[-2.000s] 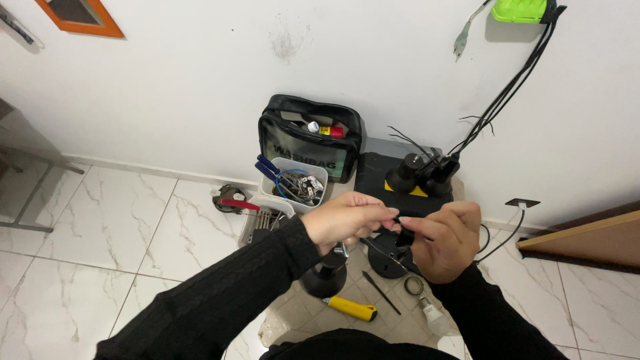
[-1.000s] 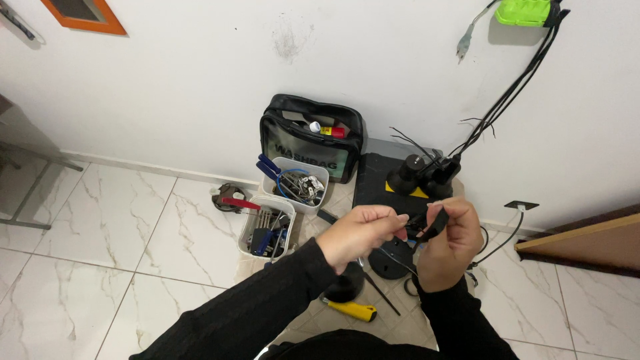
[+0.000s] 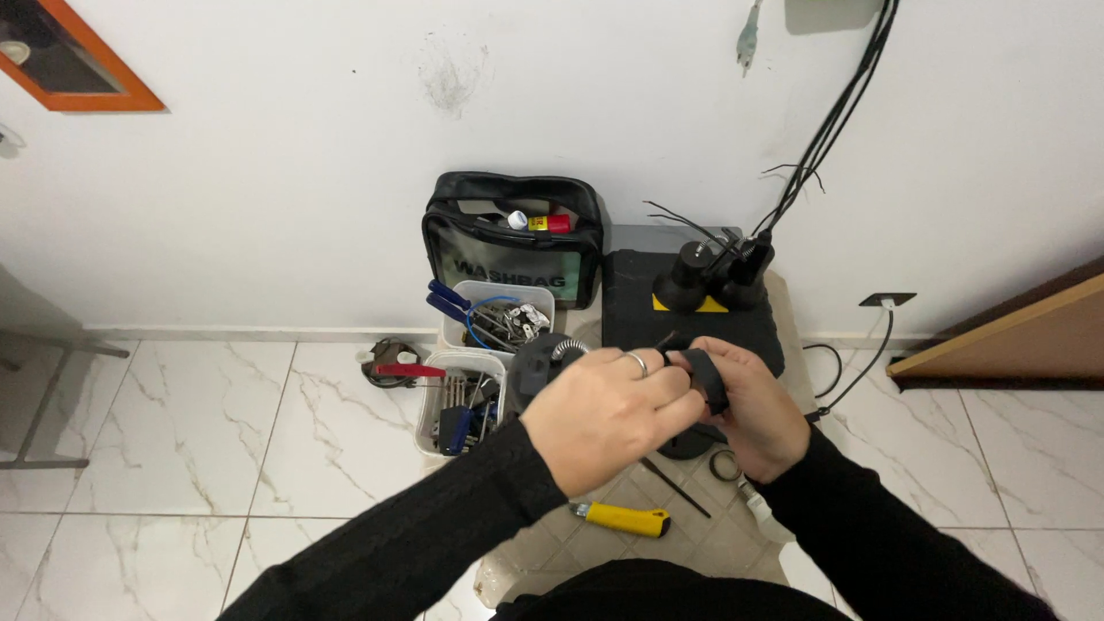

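Observation:
My right hand (image 3: 755,405) holds a roll of black tape (image 3: 707,381) on its edge, between thumb and fingers. Close against it, my left hand (image 3: 617,414), with a ring on one finger, has its fingertips at the tape and a small dark piece; exactly what they pinch is hidden. Behind my left hand is a round black part (image 3: 535,366) with a metal coil spring. Below the hands, a yellow utility knife (image 3: 627,520) and a thin dark rod (image 3: 677,489) lie on the beige quilted surface (image 3: 561,552). A light bulb (image 3: 763,513) lies beside my right wrist.
Two plastic tubs of tools (image 3: 504,289) (image 3: 425,431) stand at left, before a black wash bag (image 3: 513,233). Black conical parts with wires (image 3: 686,280) stand on a black case (image 3: 630,302). Black cables (image 3: 832,121) run up the white wall. A wooden panel (image 3: 1009,336) is at right.
My left hand has turned, its back now uppermost, and reaches over to the tape in my right hand. The round part with the spring now shows behind my left hand.

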